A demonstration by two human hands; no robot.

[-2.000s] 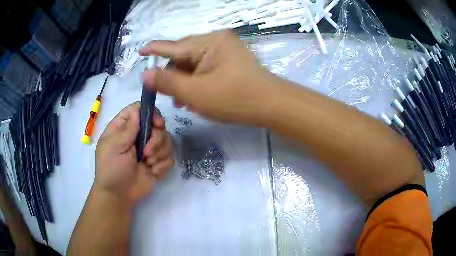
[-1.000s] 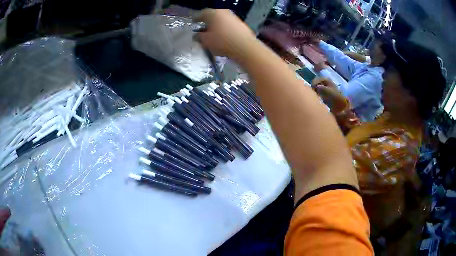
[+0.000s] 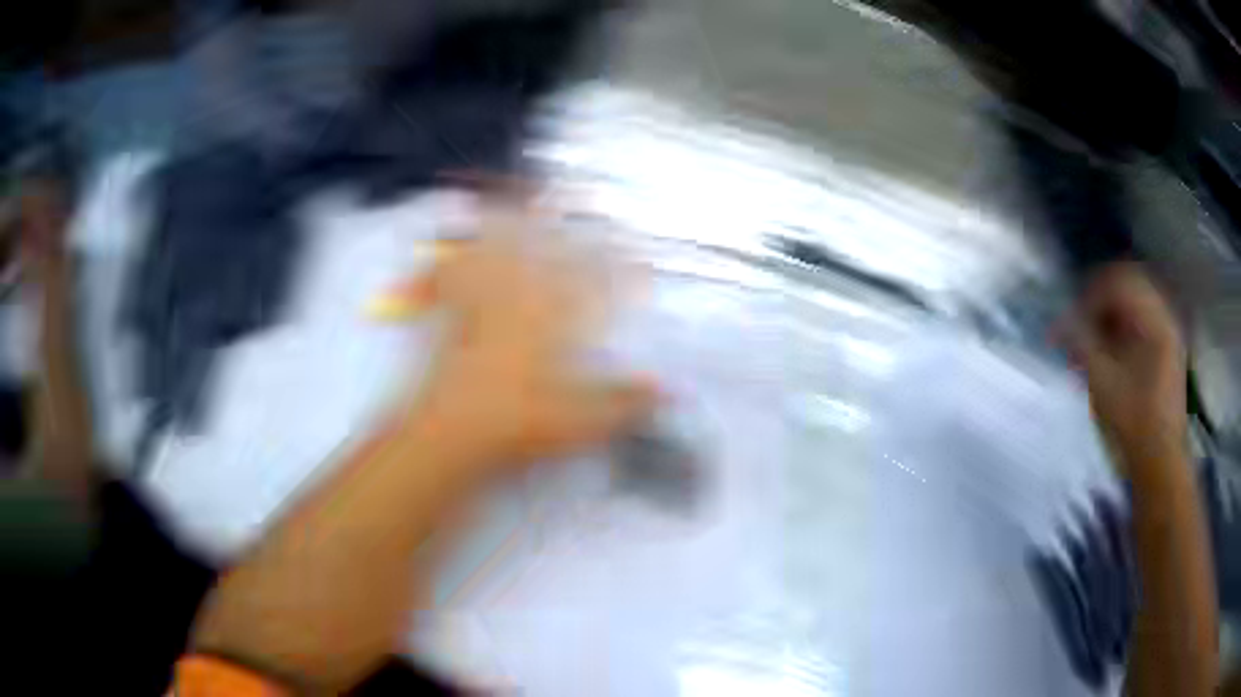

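Note:
The picture is heavily blurred. My left hand (image 3: 510, 341) is over the middle left of the table, fingers spread, beside the yellow and orange screwdriver (image 3: 408, 283); whether it holds anything is unclear. A grey heap of small metal parts (image 3: 660, 463) lies just right of its lower finger or thumb. My right hand (image 3: 1132, 334) is raised at the far right, fingers curled; no held thing can be made out. White rods (image 3: 721, 177) lie at the back. Black tubes (image 3: 211, 272) lie at the left. Part-assembled pieces (image 3: 1089, 586) lie at the lower right, beside my right forearm.
Another person's hand (image 3: 41, 232) and forearm are at the left edge. The white table (image 3: 572, 599) has shiny film glare. Clear plastic (image 3: 803, 82) covers the back, with dark areas beyond it. Blurred bluish shapes are at the upper left.
The view has swung back left from the rows of part-assembled pieces. My left hand now shows over the table's middle left. The black tube seen earlier in my left hand cannot be made out.

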